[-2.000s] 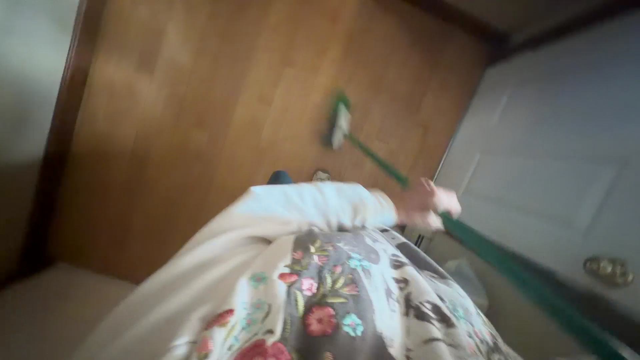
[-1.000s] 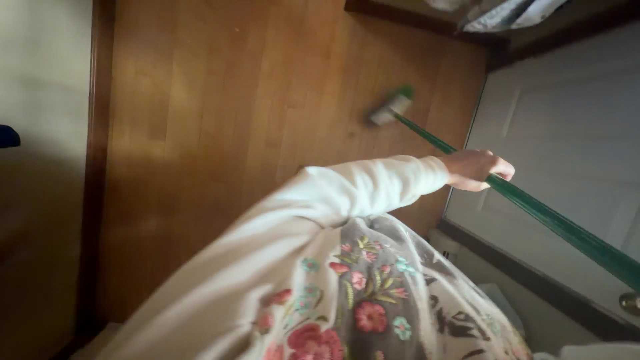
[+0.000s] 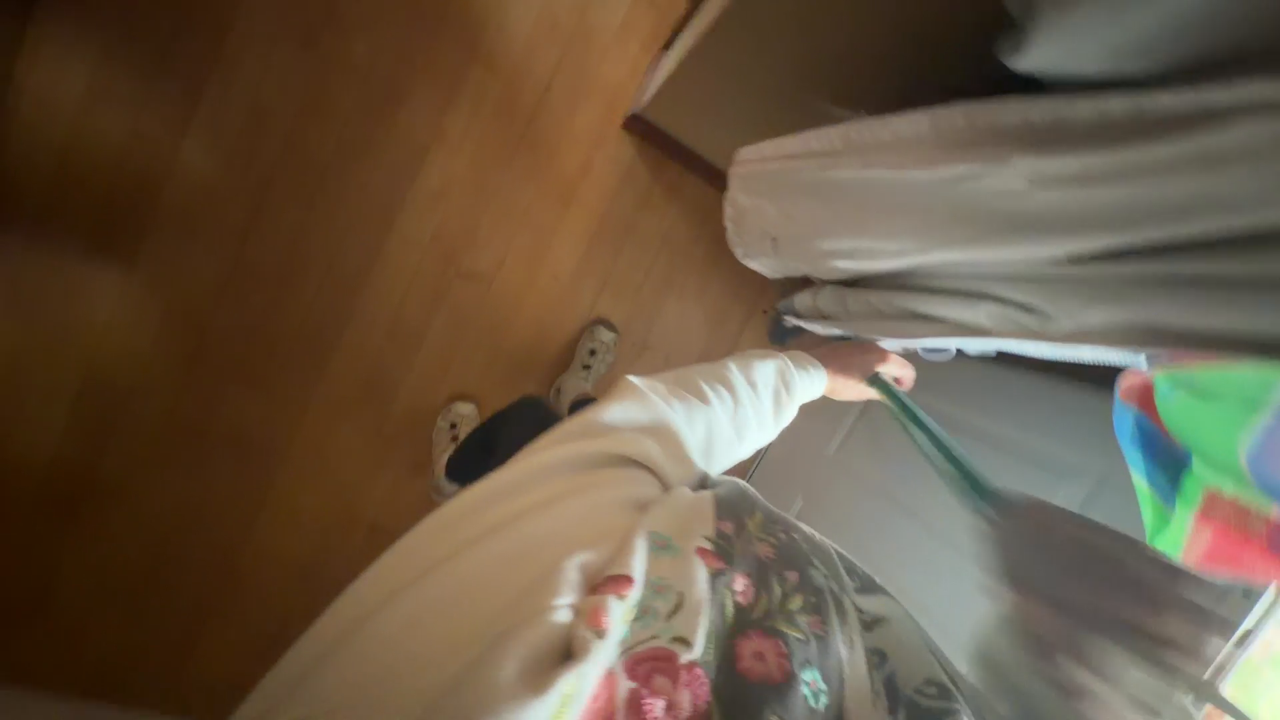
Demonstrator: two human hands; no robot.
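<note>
My left hand (image 3: 862,370), in a white sleeve, reaches across to the right and is closed around the green handle (image 3: 938,440) of a broom. The handle slopes down to the right from my fist, where a blurred greyish shape (image 3: 1090,590) covers its upper part. The broom's head cannot be seen. My right hand cannot be made out. A pale garment (image 3: 960,200) hangs just above my left hand, near its knuckles.
Wooden floor (image 3: 300,250) spreads across the left, with my white clogs (image 3: 588,360) on it. A wall corner with dark baseboard (image 3: 675,150) juts in at the top. Hanging clothes and a multicoloured cloth (image 3: 1215,460) crowd the right, beside a grey-white door or panel (image 3: 880,500).
The view has turned considerably, bringing in the hanging clothes and my feet. The broom's head, seen on the floor earlier, is out of sight. My left hand still grips the handle.
</note>
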